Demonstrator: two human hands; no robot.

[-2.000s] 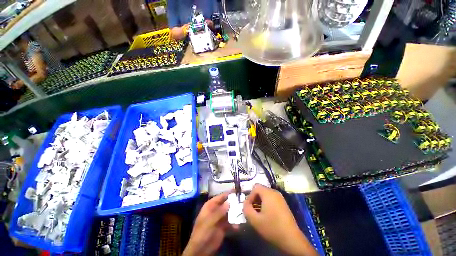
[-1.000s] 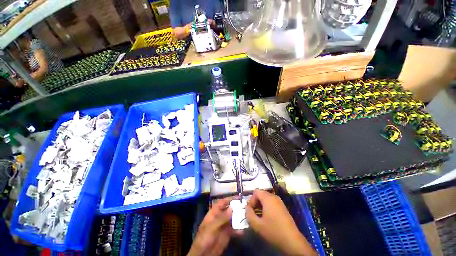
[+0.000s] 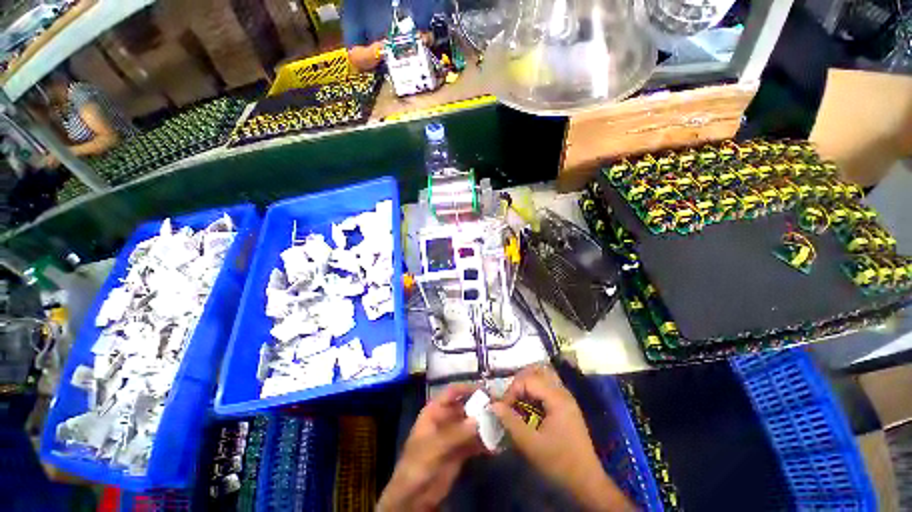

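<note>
A white plastic housing (image 3: 485,419) is held between my two hands below the soldering machine (image 3: 466,262), its face tilted. My left hand (image 3: 432,446) grips its left side. My right hand (image 3: 549,424) has its fingers at the right side of the housing, with a small circuit board (image 3: 530,413) with yellow parts showing among the fingers. The dark iron (image 3: 482,350) points down from the machine just above the housing. Whether the iron touches anything cannot be told.
Two blue bins (image 3: 398,330) of white housings stand at left. A small black fan (image 3: 571,269) is right of the machine. Black foam sheets (image 3: 715,285) with rows of boards are stacked at right, above a blue crate (image 3: 806,430). A clear hood (image 3: 572,60) hangs overhead. A person sits opposite.
The white housing has turned and tilted between my hands, and the yellow parts of the board now show more by my right fingers. The whole view has shifted slightly.
</note>
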